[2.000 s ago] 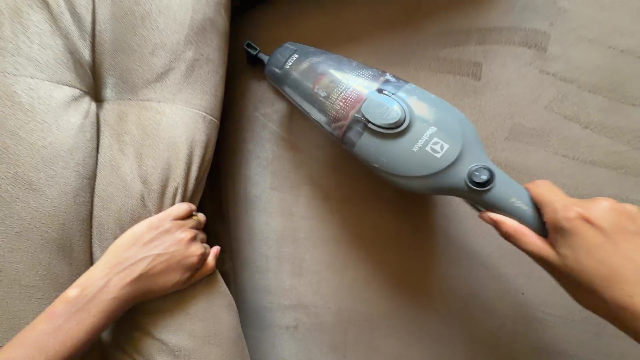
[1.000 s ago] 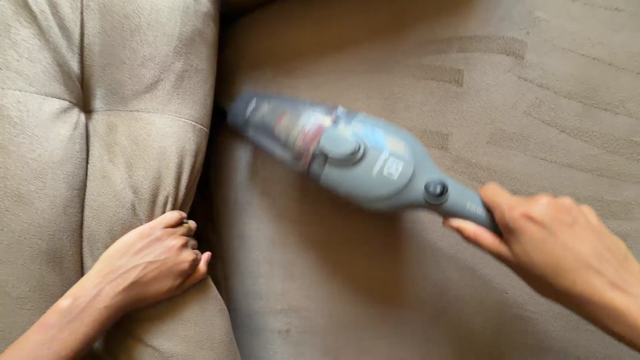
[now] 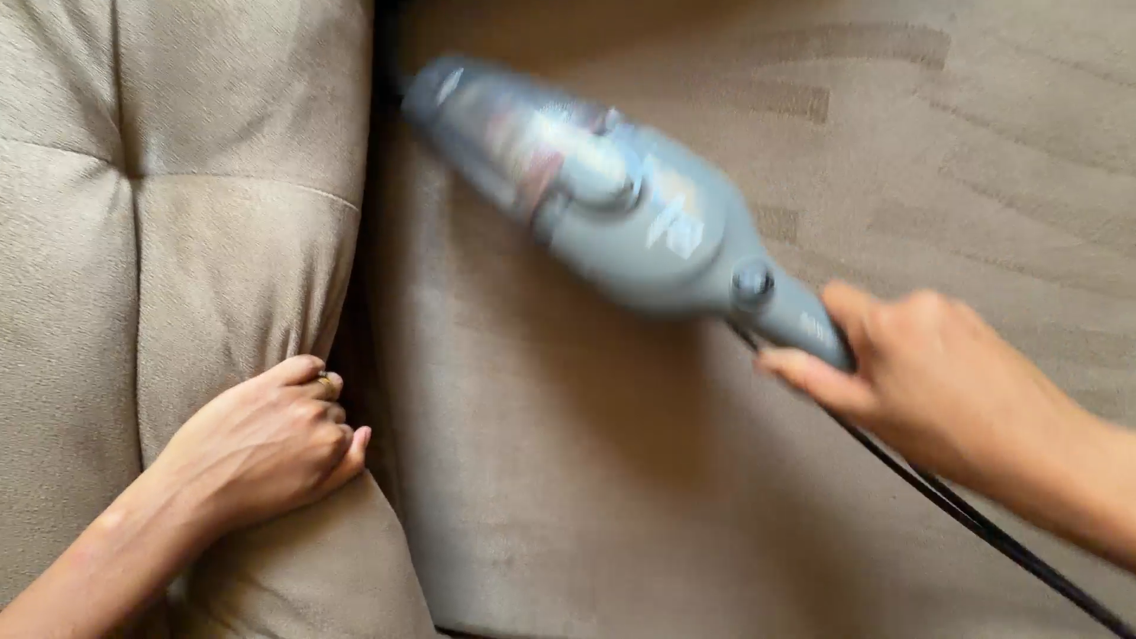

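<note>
My left hand (image 3: 266, 439), a ring on one finger, grips the edge of a tufted beige sofa back cushion (image 3: 240, 240) at the left. In my right hand (image 3: 923, 382) is the handle of a grey Electrolux handheld vacuum cleaner (image 3: 657, 231), blurred by motion. Its clear dust container (image 3: 524, 142) points to the upper left, and its front end is at the dark gap between the back cushion and the seat. The narrow nozzle tip is hidden or lost in the dark there.
The beige sofa seat (image 3: 568, 532) spreads under the vacuum, with darker brushed streaks at the upper right. A black power cord (image 3: 976, 519) runs from beneath the handle to the lower right corner. The dark gap (image 3: 359, 355) continues down beside my left hand.
Since two seconds ago, the vacuum in my right hand has moved left and down, bringing its front end to the gap. The power cord now shows. My left hand keeps its hold on the cushion.
</note>
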